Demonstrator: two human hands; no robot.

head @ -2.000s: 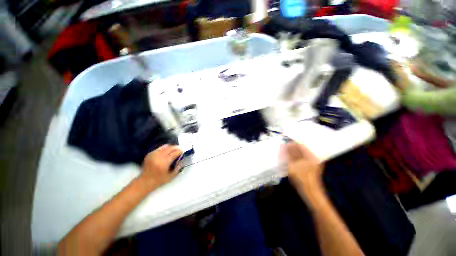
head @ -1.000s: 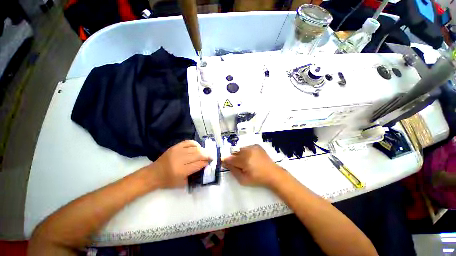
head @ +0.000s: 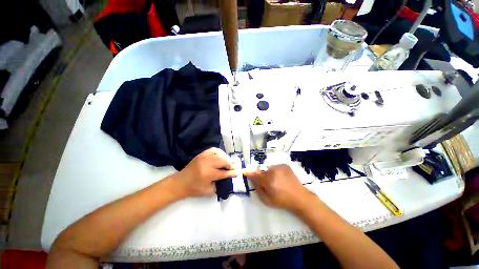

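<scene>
The dark garment piece [head: 168, 115] lies heaped left of the white sewing machine head [head: 336, 115]. Its edge, with a white strip [head: 239, 184] on it, runs under my fingers just in front of the needle area. My left hand [head: 207, 173] presses on the strip and dark cloth from the left, fingertips on them. My right hand [head: 278, 185] touches the strip's right side with its fingertips, close to my left fingers. The needle tip and the cloth under the presser foot are hidden or too small to tell.
Black fringed pieces [head: 323, 164] lie under the machine arm. Yellow-handled snips [head: 386, 199] lie right of my right hand. A black packet [head: 435, 167] is at the far right. A glass jar [head: 341, 44] and small bottle [head: 396, 52] stand behind the head. A brown rod [head: 230, 31] stands upright behind the needle end.
Over the last two seconds, my right hand has come from the right to join my left at the strip. Since one second ago, the whole view has shifted and both hands remain at the strip.
</scene>
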